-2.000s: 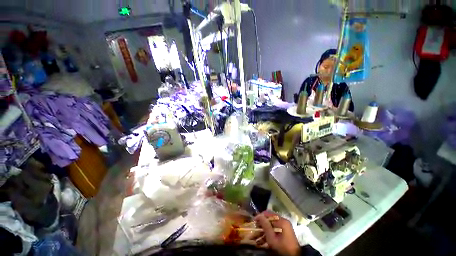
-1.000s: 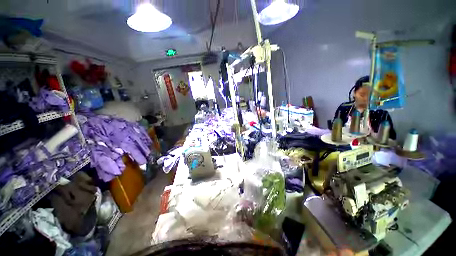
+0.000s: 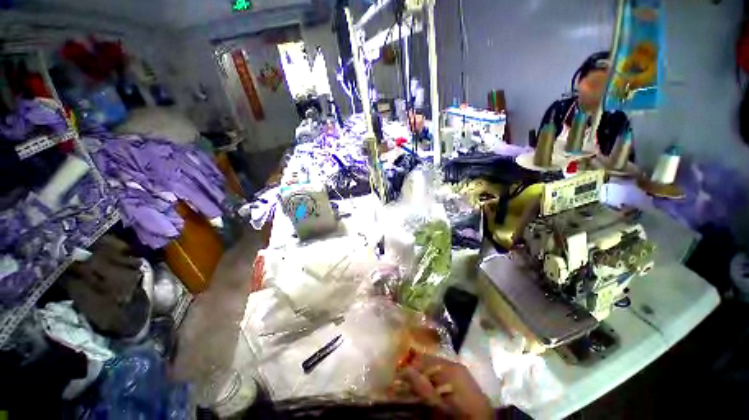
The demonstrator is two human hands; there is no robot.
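Note:
My right hand (image 3: 448, 387) is at the bottom, right of centre, over the near table edge. Its fingers are closed around pale thin sticks that look like chopsticks (image 3: 442, 384), blurred and partly hidden. The hand overlaps a clear bag of red-orange food (image 3: 423, 335). A clear bag of leafy greens (image 3: 429, 264) lies just beyond it. Small black thread snips (image 3: 322, 353) lie flat on the white cloth (image 3: 283, 361) left of the hand. A flat black rectangle (image 3: 459, 312), perhaps a phone, is beside the food bags. My left hand is not in view.
An overlock machine (image 3: 587, 254) with thread cones stands at right. A pale machine head (image 3: 309, 210) is mid-table. A jar-like container (image 3: 236, 394) is at the lower left table edge. Shelves (image 3: 62, 291) and purple garments (image 3: 152, 184) are left. A person (image 3: 587, 107) sits behind the cones.
One second ago only a blurred bit of skin showed at the lower edge; now my right hand is in view over the food bag. The view has tilted down, bringing the snips back into sight.

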